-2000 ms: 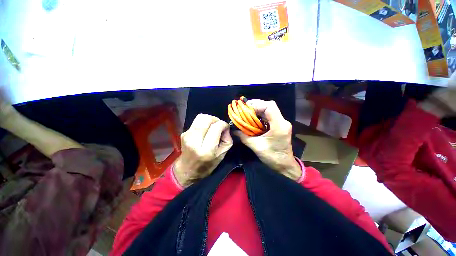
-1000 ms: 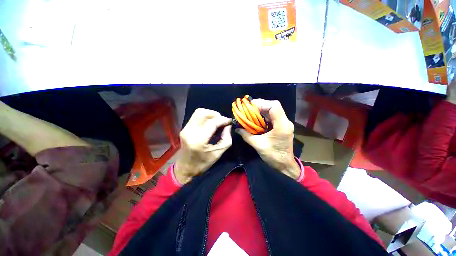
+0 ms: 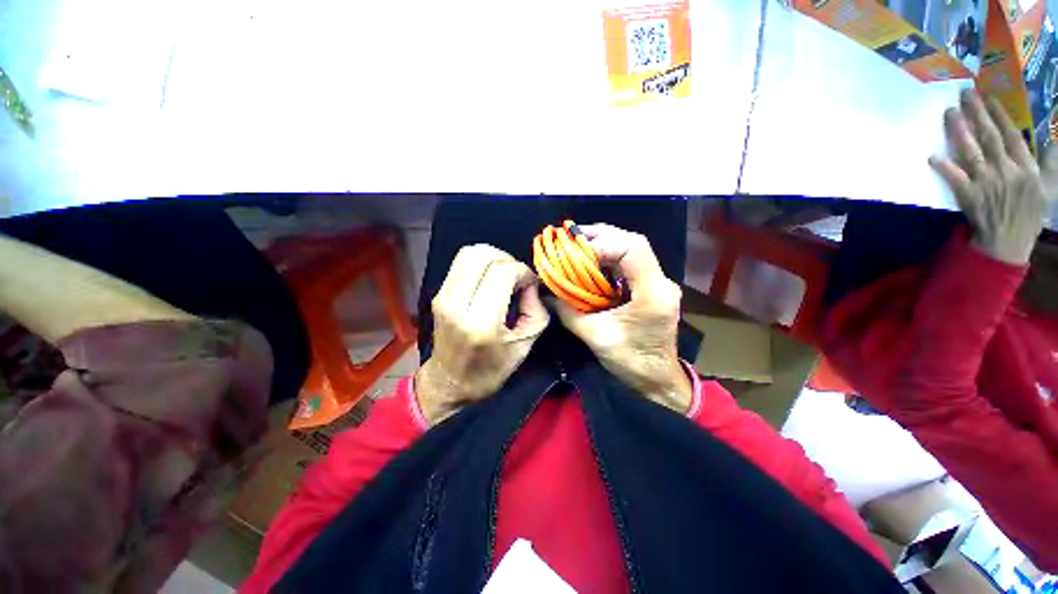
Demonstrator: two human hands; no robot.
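Observation:
A coiled orange cord [image 3: 571, 269] is held over my lap, below the table's front edge. A small black piece shows at the top of the coil. My right hand [image 3: 627, 304] grips the coil from its right side. My left hand [image 3: 483, 323] is close to the coil's left side, with thumb and index finger pinched together. Whether something small is between those fingers is hidden. An orange card with a QR code [image 3: 647, 53] lies on the white table in front of me.
The white table [image 3: 383, 116] has a dark seam at right. Printed orange boxes [image 3: 884, 37] stand at the far right. A neighbour's hand [image 3: 993, 174] rests on the table there; another person's arm [image 3: 84, 290] is at left. Orange stools [image 3: 348, 313] and brown cartons [image 3: 738, 348] are below.
My left hand has shifted slightly, its fingers closing more beside the coil. The right neighbour's hand has come onto the table. The coil stays in my right hand.

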